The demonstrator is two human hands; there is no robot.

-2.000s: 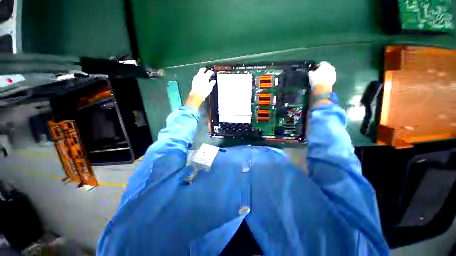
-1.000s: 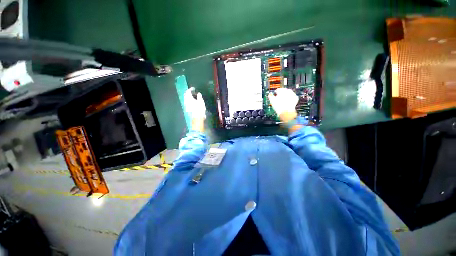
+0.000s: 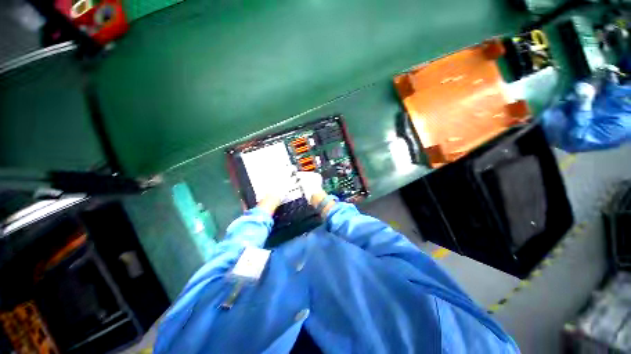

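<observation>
A green circuit board (image 3: 331, 157) with a large white rectangle and orange blocks lies on the green bench in a dark solder pallet (image 3: 355, 160) with a reddish-brown rim. My left hand (image 3: 272, 196), in a white glove, is over the lower part of the white rectangle and blends with it. My right hand (image 3: 311, 185), also white-gloved, is just right of it, over the board below the orange blocks. The fingertips are blurred, so I cannot tell if either holds anything. A teal strip (image 3: 190, 211) lies left of the pallet, with small pale pieces beside it.
An orange ribbed tray (image 3: 456, 104) lies on the bench at right. A black tote (image 3: 508, 200) stands at the bench edge below it. Another black tote (image 3: 86, 290) is at lower left, with an orange plate (image 3: 28, 332) beside it. Another person's blue sleeve (image 3: 595, 128) shows at far right.
The view has turned and shifted right. My left hand has moved from the teal strip onto the white area. My right hand remains over the board, now close to my left.
</observation>
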